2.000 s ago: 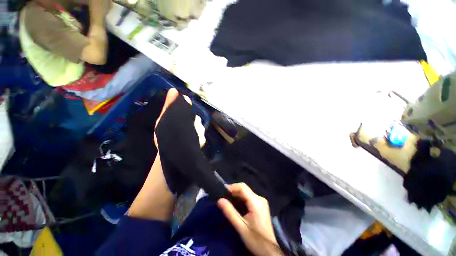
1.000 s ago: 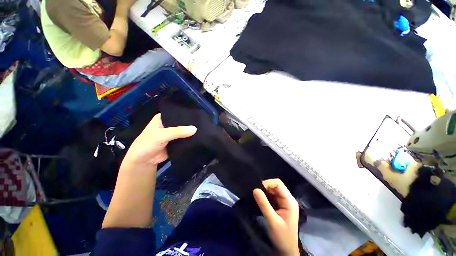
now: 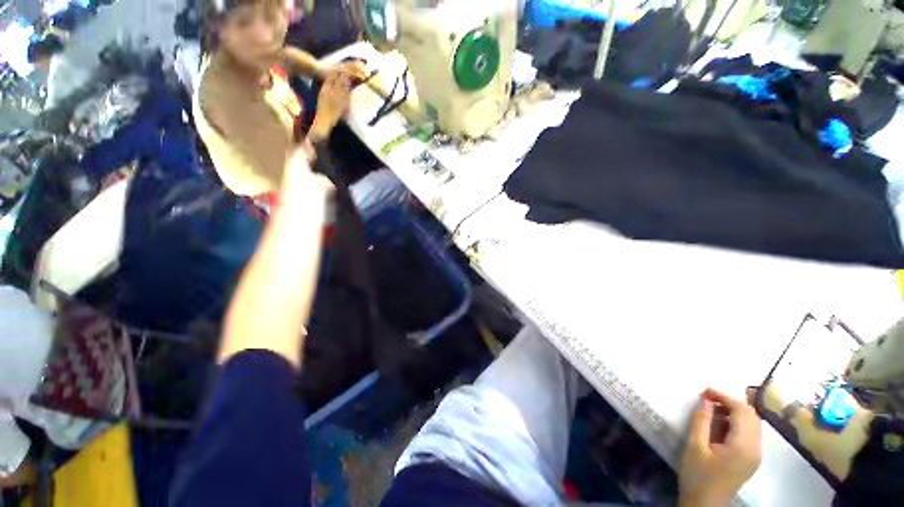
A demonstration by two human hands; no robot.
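My left hand [image 3: 311, 176] is blurred, stretched forward over the blue bin. A long black cloth piece [image 3: 349, 248] hangs from it towards the bin; the exact grip is blurred. My right hand [image 3: 726, 436] is at the table's front edge, left of the needle area, fingers loosely curled and nothing visible in it. A large black garment panel [image 3: 704, 173] lies spread on the white table [image 3: 634, 297]. The sewing machine's plate, with a blue attachment [image 3: 836, 408], is at the right, and a black cloth bundle [image 3: 874, 460] lies beside it.
The blue bin [image 3: 464, 297] with black pieces stands left of the table edge. A person [image 3: 243, 119] sits beyond it, near a cream machine with a green handwheel [image 3: 477, 59]. Black garments with blue bits lie at the table's back. A yellow object [image 3: 94, 470] is lower left.
My left hand has moved up and forward with the black cloth. My right hand has let go of the cloth and moved right to the table edge. The view has shifted, showing the neighbouring machine.
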